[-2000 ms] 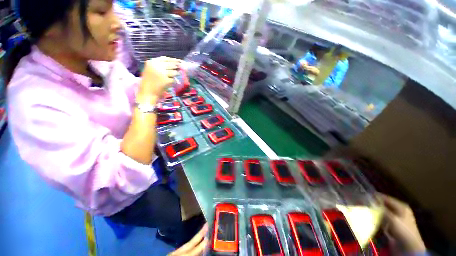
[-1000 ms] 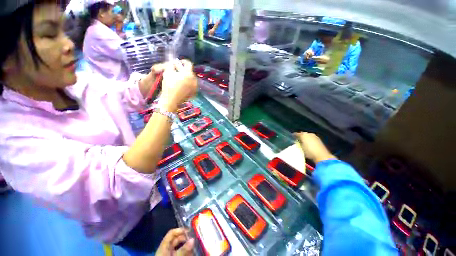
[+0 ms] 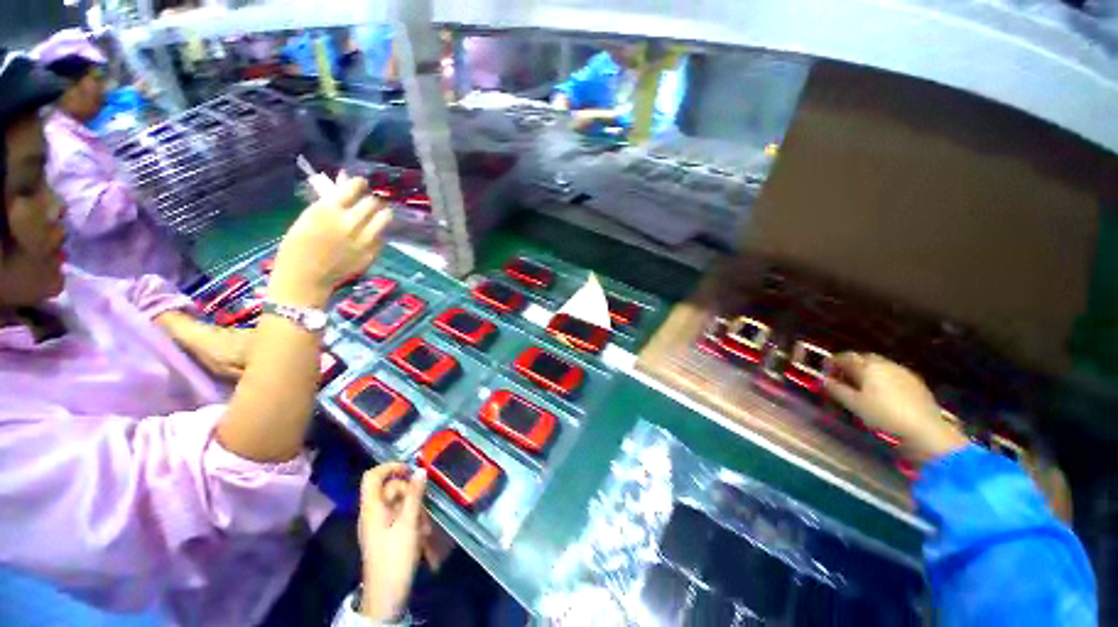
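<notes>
My right hand (image 3: pixel 893 402), in a blue sleeve, reaches over the unfitted units at the right. Its fingertips are at a red housing with a cream frame (image 3: pixel 809 361); whether they grip it is unclear. My left hand (image 3: pixel 390 524) is at the front edge of the left tray, fingers curled, beside a red unit with a dark window (image 3: pixel 460 468); its grip is unclear. The clear blister tray (image 3: pixel 497 521) holds rows of such units. A pale yellow triangular piece (image 3: pixel 586 306) stands on its far part.
Crinkled clear plastic (image 3: pixel 625 508) and dark panels (image 3: pixel 717 557) lie on the green bench at front centre. A cardboard sheet (image 3: pixel 699 380) lies under the right units; a brown board (image 3: pixel 932 208) stands behind. A coworker's raised arm (image 3: pixel 276 355) is at left. A metal post (image 3: pixel 435 147) stands behind the tray.
The view has swung right. My right hand has left the yellow piece on the finished-unit tray and moved right to the unfitted units. My left hand stays near the tray's front edge.
</notes>
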